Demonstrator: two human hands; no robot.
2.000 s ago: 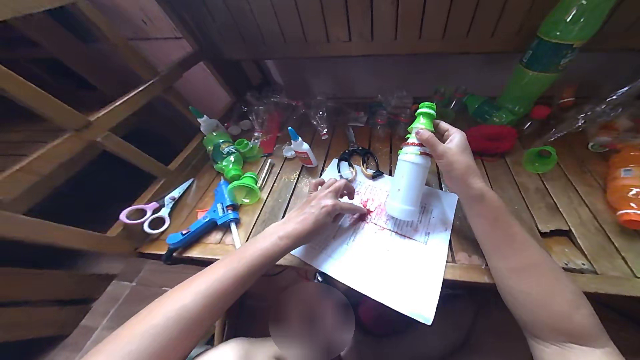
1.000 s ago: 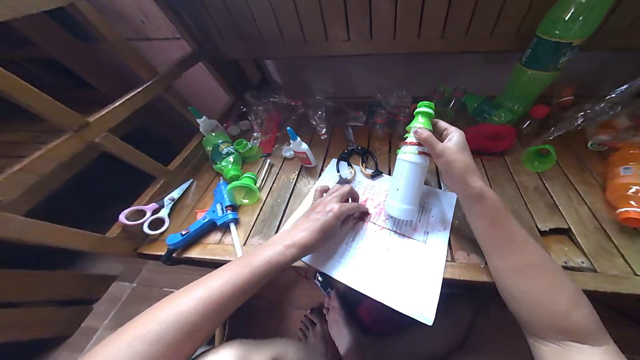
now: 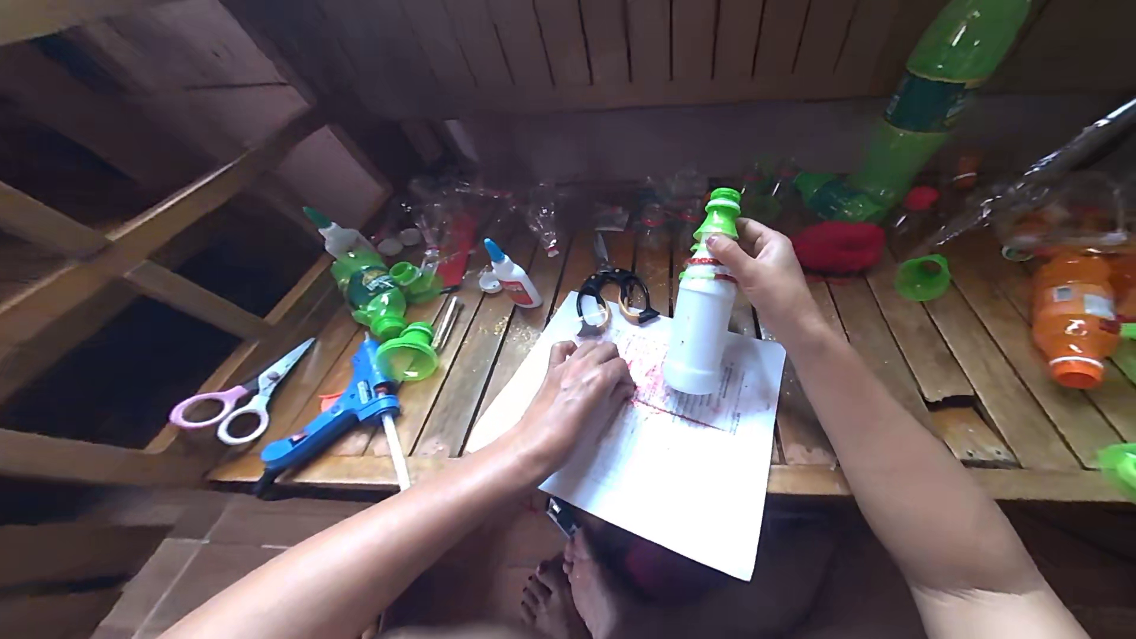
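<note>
My right hand (image 3: 765, 271) grips the green neck of a white plastic bottle (image 3: 701, 333), which stands nearly upright over a printed sheet of paper (image 3: 661, 506). A red band circles the bottle below the stacked green bottle-neck pieces (image 3: 721, 213). My left hand (image 3: 586, 390) rests on the paper with fingers bent, beside scattered red glitter or bits (image 3: 652, 377); whether it pinches anything is hidden. Black-handled scissors (image 3: 612, 297) lie at the paper's top edge. A white glue bottle with a blue tip (image 3: 513, 277) stands left of them.
At left lie a blue hot glue gun (image 3: 342, 413), pink-and-white scissors (image 3: 257, 395) and cut green bottle parts (image 3: 408, 353). Clear plastic scraps (image 3: 479, 209) lie at the back. A red fuzzy bundle (image 3: 839, 247), a tall green bottle (image 3: 923, 106) and an orange bottle (image 3: 1076, 311) are at right.
My left hand has shifted slightly over the paper, its fingers now more bent. My right hand keeps its hold on the bottle. A head seen below the table edge two seconds ago is out of view.
</note>
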